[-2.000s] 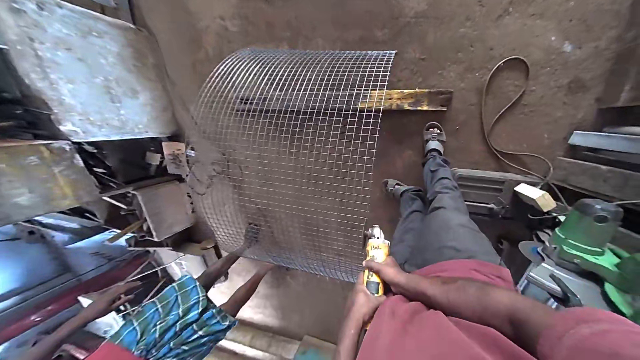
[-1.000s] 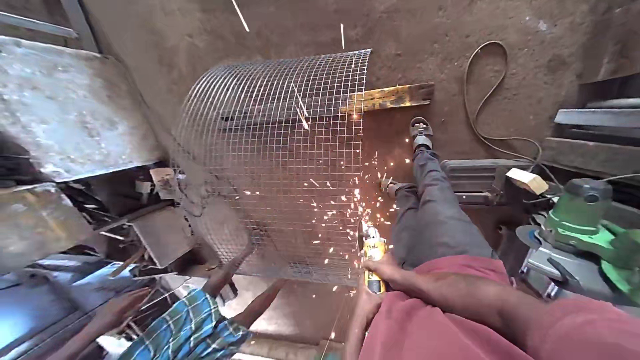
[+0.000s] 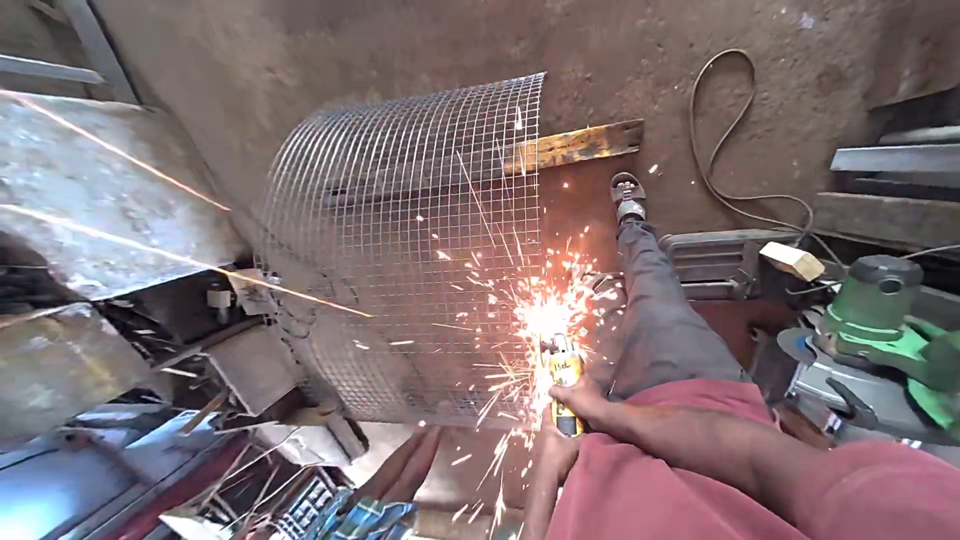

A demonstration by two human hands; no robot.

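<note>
A yellow angle grinder (image 3: 566, 375) is held by both of my hands at the right edge of a curved sheet of welded wire mesh (image 3: 420, 225). My right hand (image 3: 585, 401) grips its body from the right. Lower down, my left hand (image 3: 559, 452) is closed around its rear part, partly hidden by glare. Bright sparks burst at the grinder's head and hide the disc and the contact point. A plank with yellow paint (image 3: 585, 146) lies on the floor, partly under the mesh.
My sandalled foot (image 3: 628, 199) stands beside the plank. A cable (image 3: 697, 135) loops across the floor. At right is a green chop saw (image 3: 874, 300); at left, a worn metal sheet (image 3: 112, 195) and scrap. Another person's bare limbs and plaid cloth (image 3: 375, 517) are at the bottom.
Sparks, absent two seconds ago, now spray widely from the grinder and are denser than one second ago. The other person's arm that reached to the mesh no longer shows there.
</note>
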